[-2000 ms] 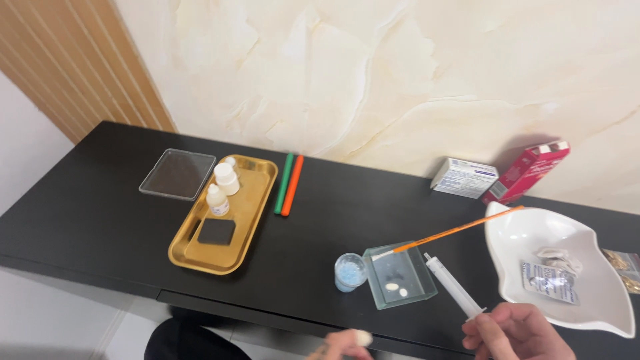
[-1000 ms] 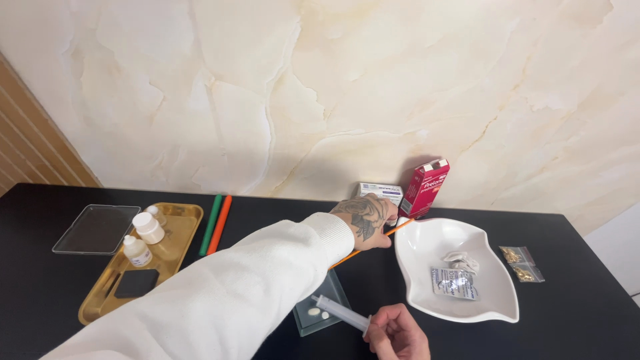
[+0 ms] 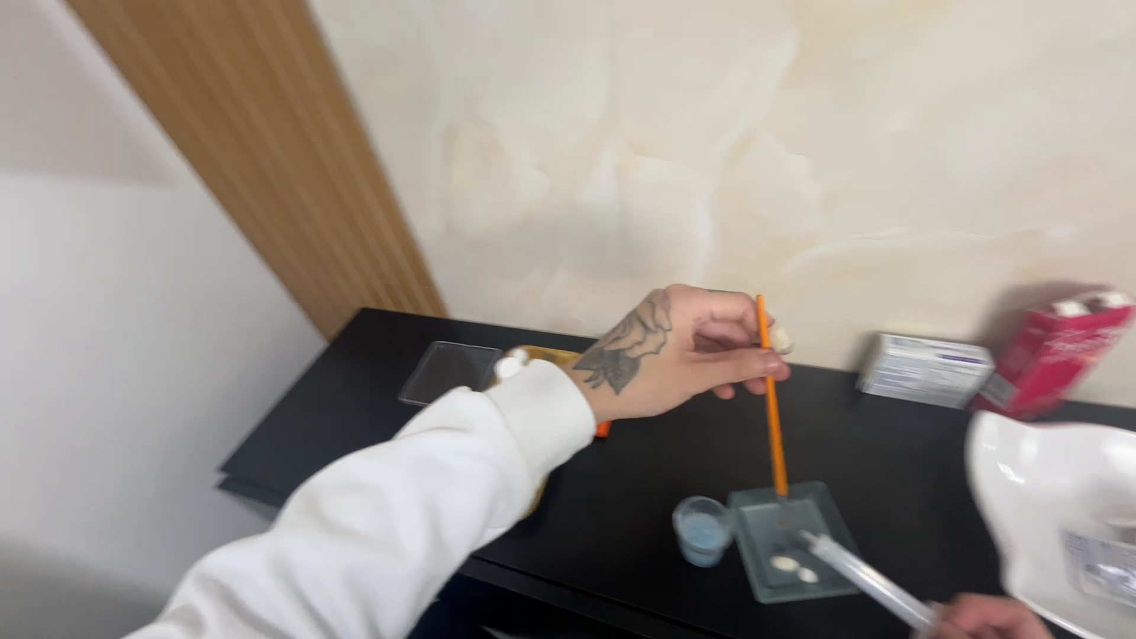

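Observation:
My left hand [image 3: 688,355], tattooed and in a white sleeve, grips an orange thin-handled brush [image 3: 774,417] upright between thumb and fingers. The lower end of the brush is over a small clear square dish [image 3: 754,568], where two white tablet-like pieces [image 3: 784,564] lie. At the lower right edge my right hand [image 3: 985,617], partly cut off, holds a clear plastic syringe [image 3: 865,572], its tip pointing at the dish. A small clear cup with blue contents [image 3: 704,532] stands just left of the dish.
A white bowl [image 3: 994,470] with a foil packet [image 3: 1100,564] is at right. Behind stand a white carton [image 3: 925,368] and a red carton [image 3: 1061,355]. My left arm partly hides a gold tray [image 3: 550,355]; a clear flat lid [image 3: 451,371] lies at far left.
My left hand has moved from beside the cartons to above the dish and now holds the orange brush upright; two seconds ago the brush lay across the dish and bowl rim. The view has swung left.

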